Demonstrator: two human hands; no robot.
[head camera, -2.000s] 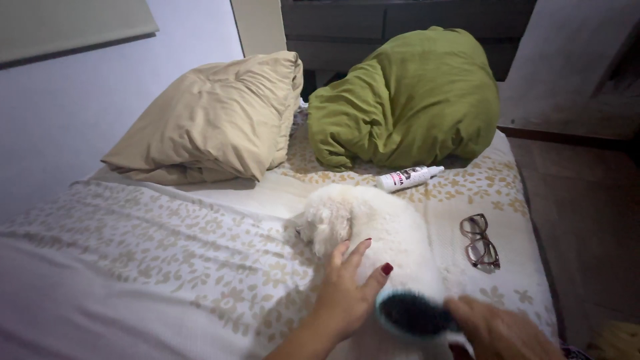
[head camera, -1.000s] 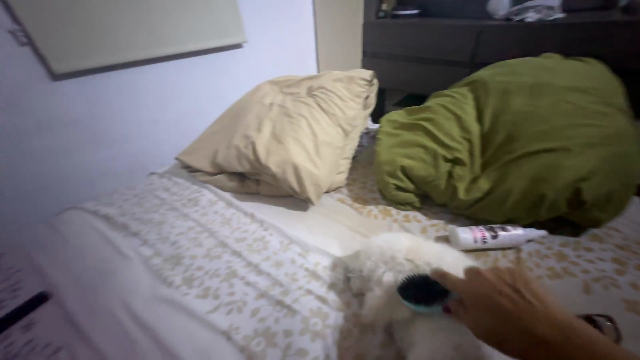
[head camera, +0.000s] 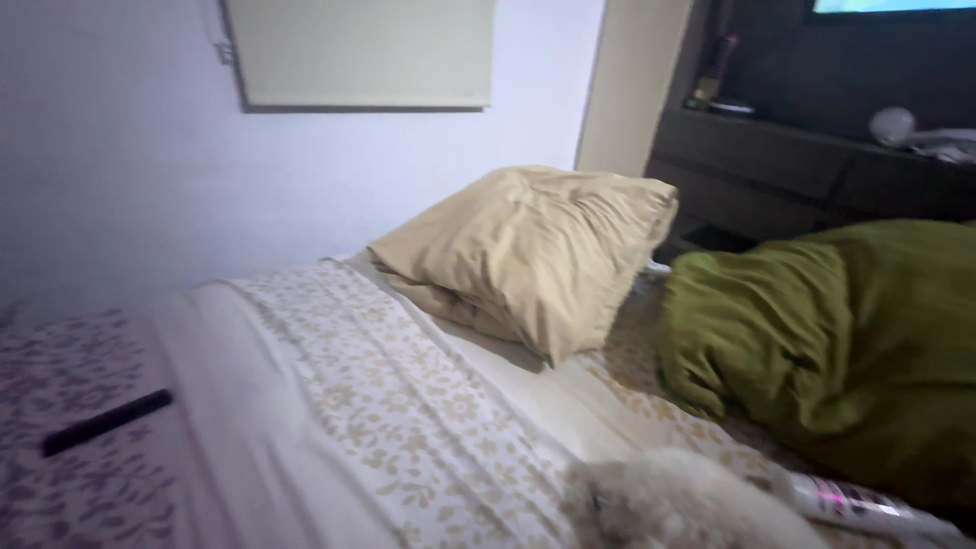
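Neither my left hand nor my right hand shows in the head view now, and the brush is out of view too. The back of a small white furry animal (head camera: 686, 503) lies at the bottom edge, on a bed covered with a floral sheet (head camera: 412, 412). Just right of the animal a white bottle (head camera: 862, 503) with a printed label rests on its side. The picture is somewhat blurred, and most of the animal's body is cut off.
A beige pillow (head camera: 534, 259) lies near the wall. A green bundled cover (head camera: 831, 328) fills the right side. A dark, slim bar-shaped object (head camera: 107, 423) lies at left. Behind stand a dark drawer unit (head camera: 747, 164) and part of a lit screen (head camera: 892, 6); a pale blind (head camera: 366, 53) hangs on the wall.
The view has swung up and left. Both hands and the brush, seen at the white animal two seconds ago, are out of view; one second ago only the right hand showed, holding the brush.
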